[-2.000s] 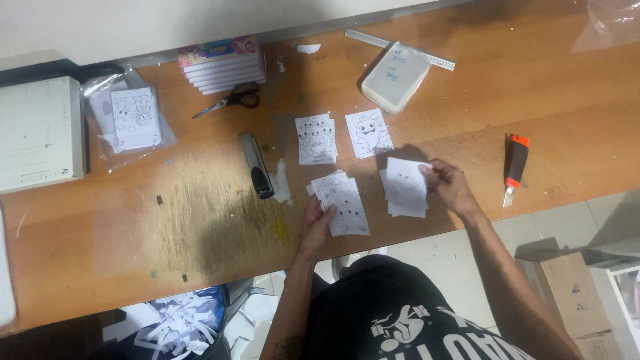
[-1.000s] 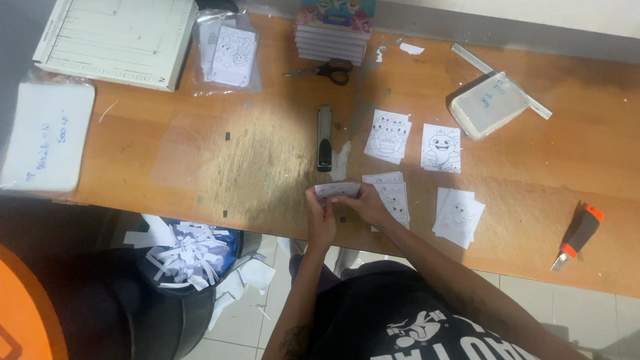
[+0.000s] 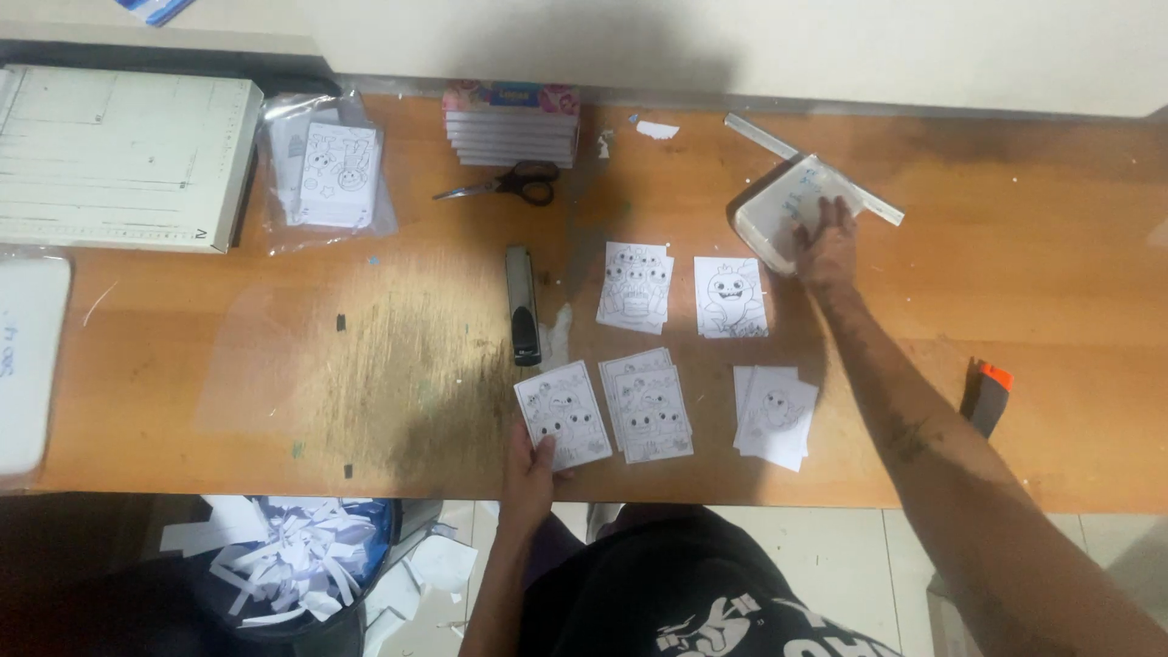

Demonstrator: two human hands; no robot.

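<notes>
My left hand [image 3: 534, 470] grips the lower left corner of a small stack of printed coloring sheets [image 3: 563, 415] near the table's front edge. My right hand [image 3: 829, 245] rests on a flat translucent plastic case [image 3: 771, 214] with blue handwriting; whether it grips the case cannot be told. Beside the held stack lies a pile of similar sheets [image 3: 652, 415]. Further piles of sheets lie behind it [image 3: 634, 287] and to its right [image 3: 776, 415], with a single-looking character sheet [image 3: 732, 297] between them and the case. A stapler [image 3: 523, 306] lies just behind the held stack.
Scissors [image 3: 511, 185] lie before stacked booklets [image 3: 511, 128]. A bagged set of sheets [image 3: 338, 173] and a paper trimmer board [image 3: 128, 155] are at left. A ruler [image 3: 881, 206] touches the case. A utility knife [image 3: 988, 399] lies right; a bin of paper scraps [image 3: 301, 557] stands below.
My hands were together on a small stack a second ago. Now my left hand alone holds sheets, and my right hand has moved away to the plastic case.
</notes>
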